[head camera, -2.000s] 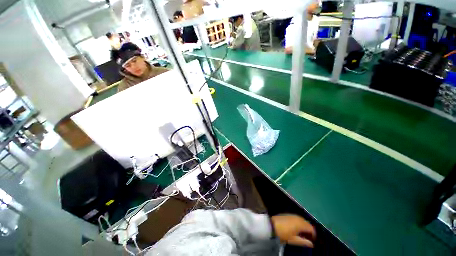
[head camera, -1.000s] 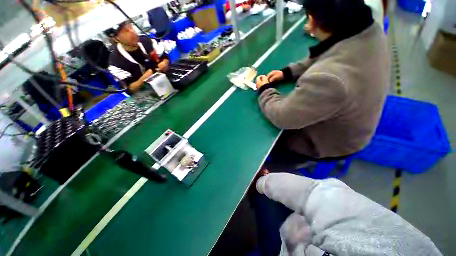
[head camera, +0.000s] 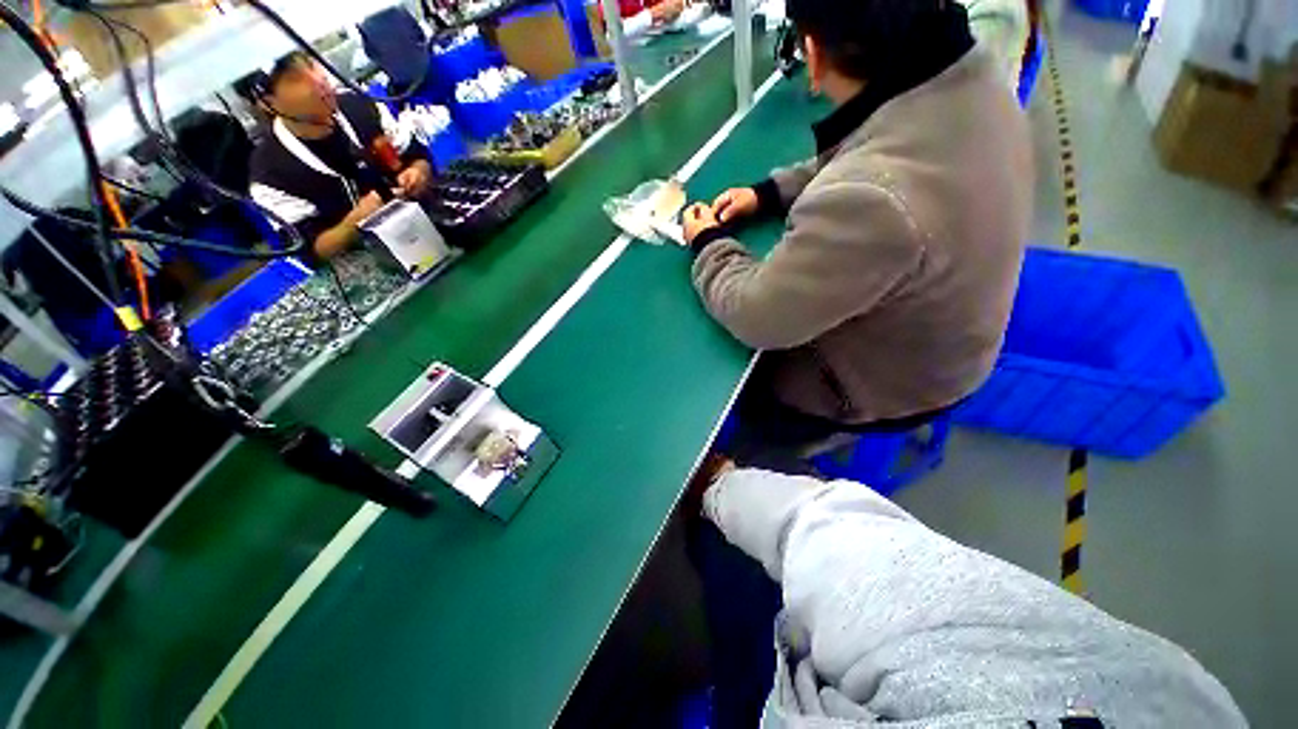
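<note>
The small white-grey feeder box (head camera: 467, 439) stands on the green line top (head camera: 570, 413), its compartments open, with a small pale metallic pile in the front one. A black electric screwdriver (head camera: 349, 467) hangs from a cable left of it, its tip near the box. My right arm, in a grey sleeve, reaches in from the lower right. Only a small part of my right hand (head camera: 715, 470) shows at the bench edge; its fingers are hidden. It is away from the box and screwdriver. My left hand is out of the picture.
A person in a brown jacket (head camera: 890, 242) sits close ahead, hands at a clear plastic bag (head camera: 648, 207). Another person (head camera: 330, 150) works across the line beside black trays (head camera: 481, 197) and small silvery parts (head camera: 302, 331). A blue crate (head camera: 1110, 356) is on the floor. Cables hang upper left.
The view has swung from the white panel and cable tangle to the feeder and neighbour, then shifted slightly further right. My right hand stays at the bench edge; the hand seen earliest is out of view.
</note>
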